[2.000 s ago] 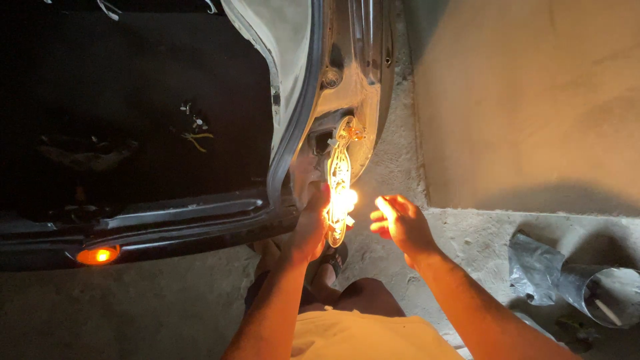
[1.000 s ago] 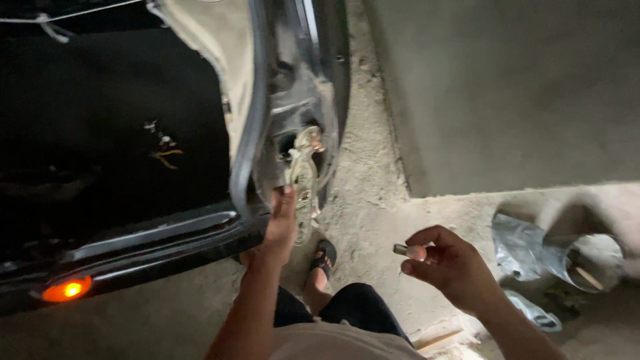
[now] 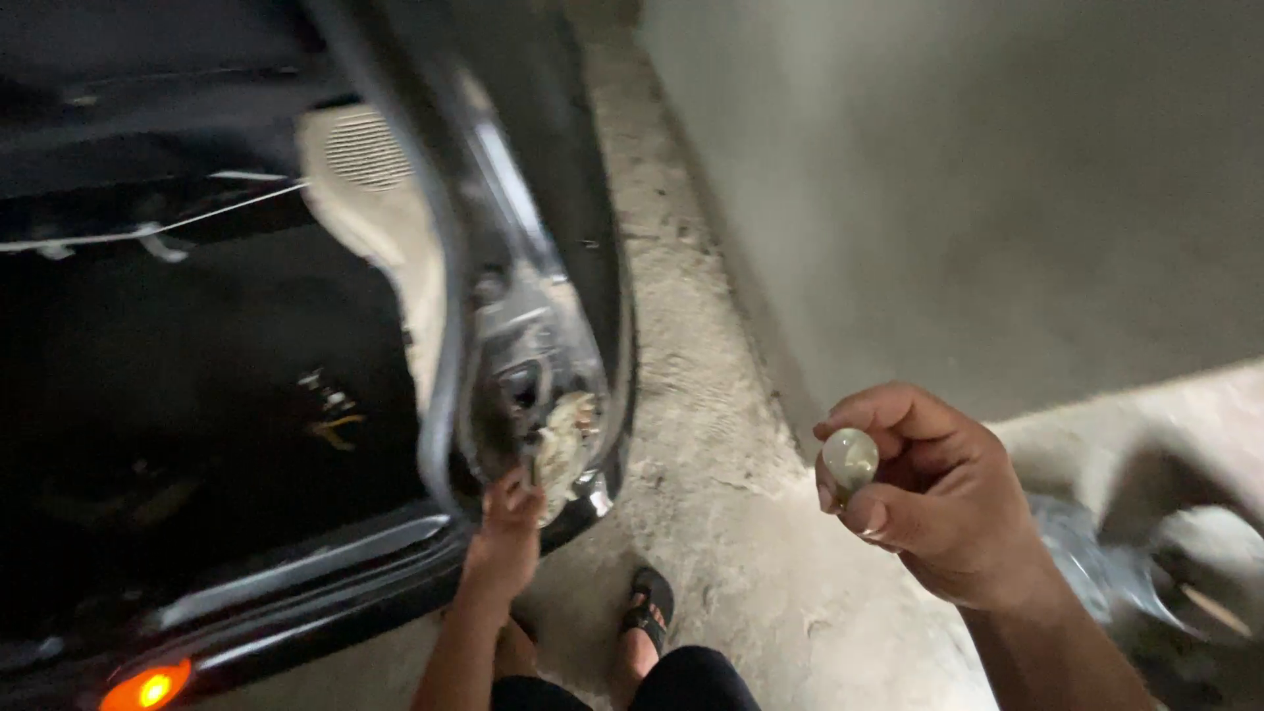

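Observation:
Between the thumb and fingers of my right hand [image 3: 918, 494] is a small light bulb [image 3: 850, 457] with an unlit glass globe, held up over the floor. My left hand [image 3: 511, 509] grips the edge of a pale bulb holder plate [image 3: 563, 456], which sits at the tail-light recess [image 3: 523, 385] in the dark car body. The plate is blurred, so its sockets cannot be made out. The seal of the car's opening [image 3: 434, 434] curves down just left of my left hand.
An orange light [image 3: 148, 686] glows on the car's bumper at lower left. Loose wires [image 3: 336, 420] show in the dark boot. A concrete wall [image 3: 948, 197] stands at the right. Clear plastic [image 3: 1081, 553] lies on the floor at lower right, and my sandalled foot [image 3: 649, 602] is below.
Two seconds ago a bright light glowed at the plate, with my right hand close by; that glow is gone. My right hand has moved right, away from the plate, with the bulb in its fingers.

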